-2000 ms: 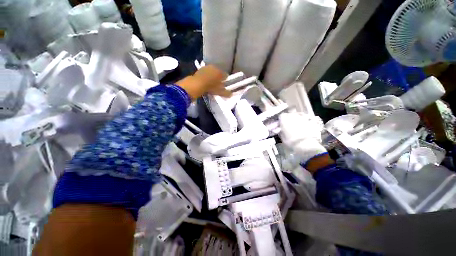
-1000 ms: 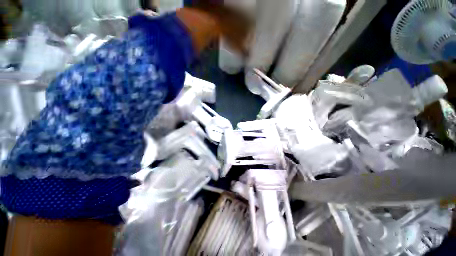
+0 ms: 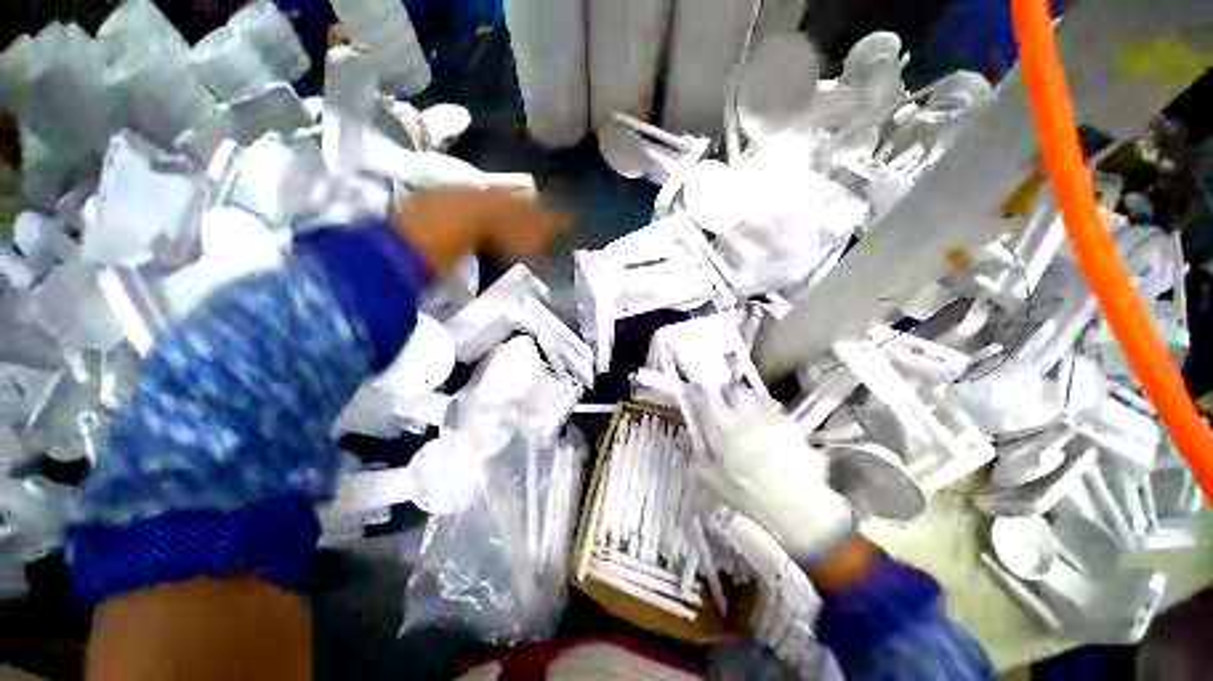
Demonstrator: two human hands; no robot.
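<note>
White plastic brackets with round ends (image 3: 532, 313) lie heaped in front of me. My left hand (image 3: 486, 224), bare and blurred, is at the upper left beside the pile, palm down; whether its fingers hold anything is unclear. My right hand (image 3: 772, 472), in a white knitted glove, is right of centre, beside the small box of white strips (image 3: 645, 499). Its fingertips reach a white frame part (image 3: 698, 353); the glove blends with it, so a grip cannot be made out. Another white frame (image 3: 645, 279) lies just above, tilted.
Tall white columns (image 3: 619, 67) stand at the back. A clear plastic bag (image 3: 492, 565) lies left of the box. A pale beam (image 3: 918, 213) slants across the right, with an orange hose (image 3: 1097, 253) over it. More white parts (image 3: 146, 193) are heaped at the left.
My left hand has moved down and left from in front of the columns. My gloved right hand now shows by the strip box. The view has shifted; the fan is gone and the orange hose shows.
</note>
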